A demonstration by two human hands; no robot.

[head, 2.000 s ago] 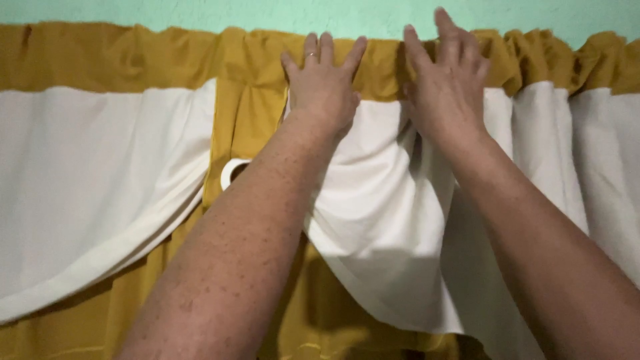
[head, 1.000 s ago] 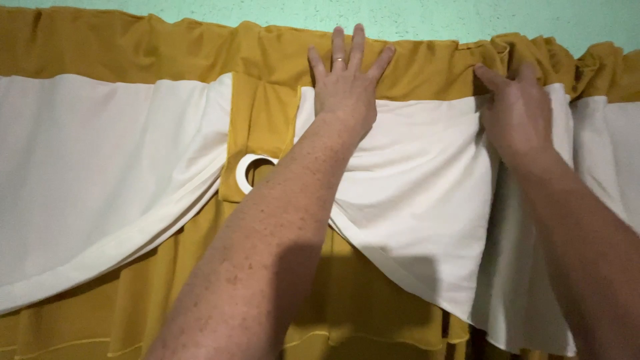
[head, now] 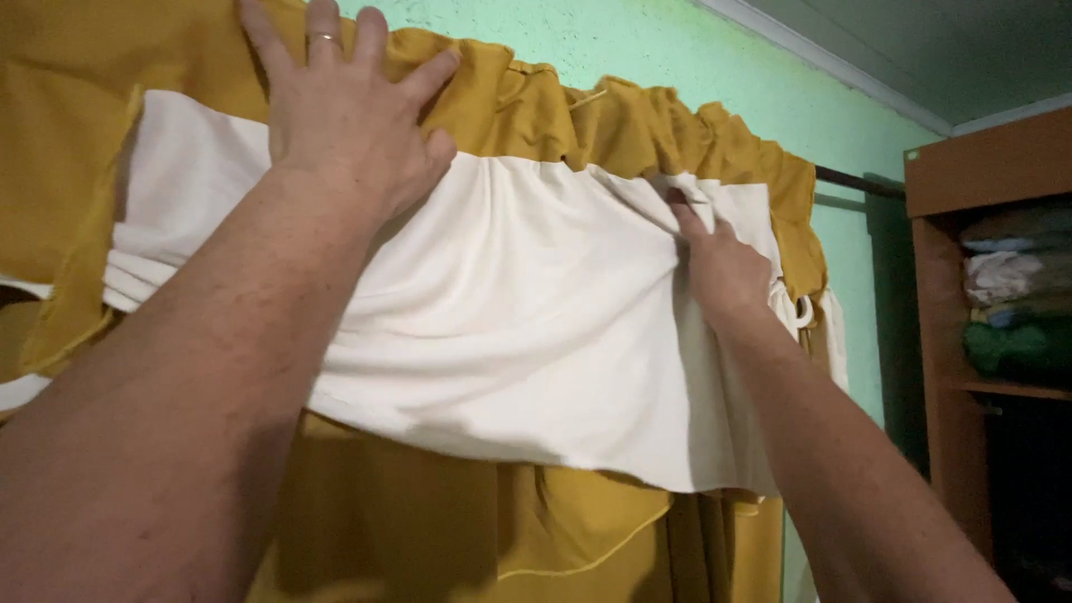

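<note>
A mustard-yellow curtain heading [head: 620,126] is gathered along a dark curtain rod [head: 863,182], whose bare end shows at the right. Below the heading hangs a draped white valance [head: 502,335], with the yellow curtain [head: 385,502] behind it. My left hand [head: 352,126], a ring on one finger, lies spread over the heading and the valance's top edge, fingers apart. At the valance's upper right, my right hand [head: 724,260] has its fingertips in the white folds, partly hidden; whether they pinch the cloth is unclear.
Behind the curtain is a green wall [head: 846,117], meeting the ceiling [head: 888,42] at upper right. A wooden wardrobe [head: 942,352] with folded cloth items [head: 1017,276] on a shelf stands at the right. A white ring [head: 805,311] hangs near the valance's right end.
The view has swung to the right, bringing the rod's end and the wardrobe into sight. My right hand has moved from the yellow heading down onto the white fabric. My left hand stays spread on the cloth.
</note>
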